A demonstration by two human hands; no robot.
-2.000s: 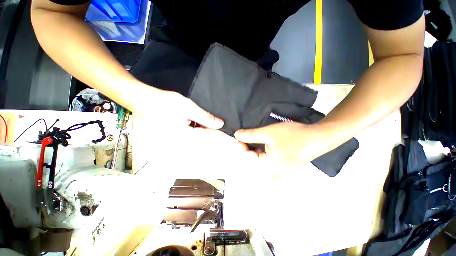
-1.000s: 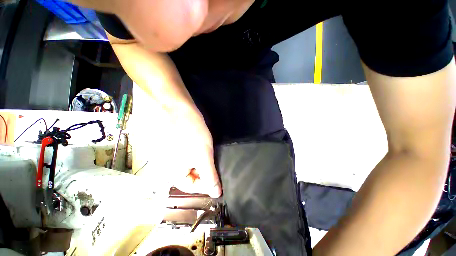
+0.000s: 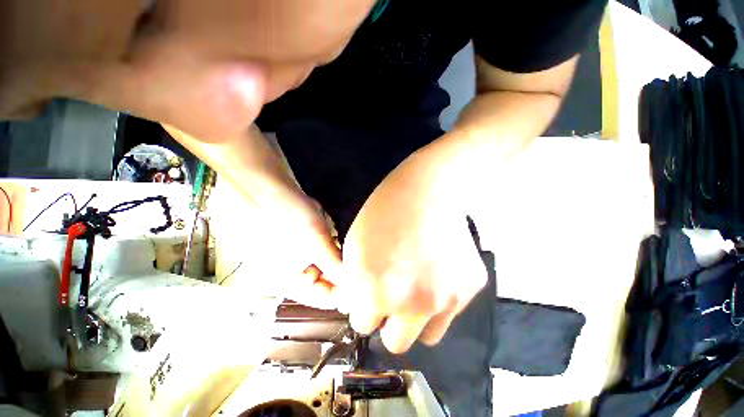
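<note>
The black bag panel lies flat beside the needle area, with a small side flap sticking out to the right. The presser foot and needle area is at bottom centre. My left hand, coming from the upper right, has curled fingers on the panel's edge at the presser foot. My right hand, at image left, is beside it, close to the brown metal plates. It is overexposed, and its fingertips are partly hidden by my left hand. The zipper is not visible.
The white machine head fills the lower left. A red and black tool, a green-handled rod and a round parts tin are at left. Stacked black pieces are at right. Part of my face covers the upper left.
The panel went from being held up in both hands to lying beside the needle. My left hand, out of frame one second ago, has moved in to the presser foot. My face has moved further left and down.
</note>
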